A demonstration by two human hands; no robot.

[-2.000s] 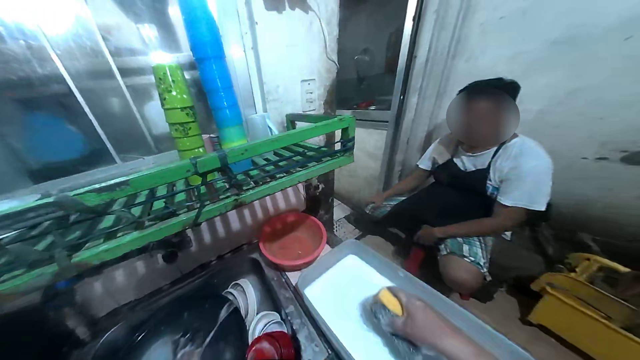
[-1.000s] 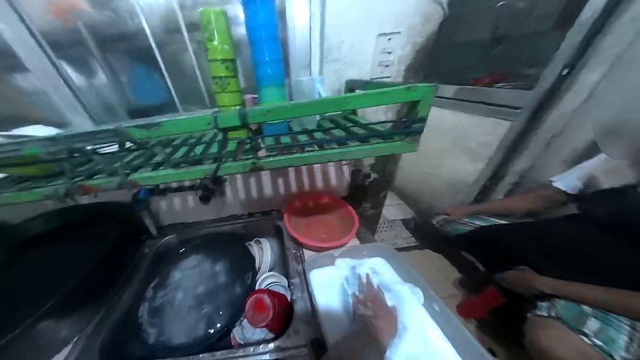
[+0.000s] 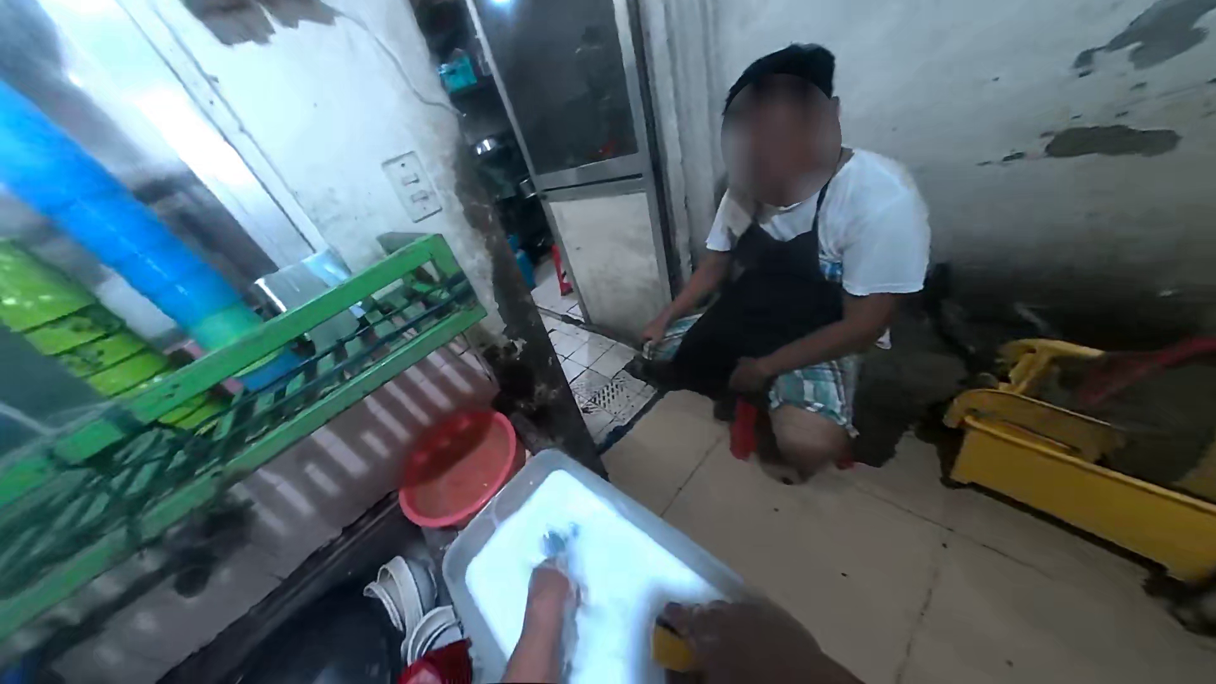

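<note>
A rectangular translucent plastic tub (image 3: 508,499) filled with white suds lies at lower centre. My left hand (image 3: 553,570) dips into the suds near the tub's middle; its fingers are under the foam beside something small and bluish, and its grip is hidden. My right hand (image 3: 703,632), dark and blurred, holds a yellow sponge (image 3: 671,650) over the tub's right side. A red plastic basin (image 3: 461,465) stands behind the tub's left corner. Stacked white bowls (image 3: 404,594) and a red dish (image 3: 442,665) sit left of the tub, beside a large black pan (image 3: 313,636).
A green slatted rack (image 3: 332,313) with stacked green cups (image 3: 76,332) and blue cups (image 3: 123,209) spans the left. A person in a dark apron (image 3: 760,304) crouches on the tiled floor beyond the tub. A yellow mop-bucket wringer (image 3: 1073,475) stands at right.
The view has swung right since one second ago. Two hands now show at the tub, where one showed before. The yellow sponge, unseen a second ago, is in view again.
</note>
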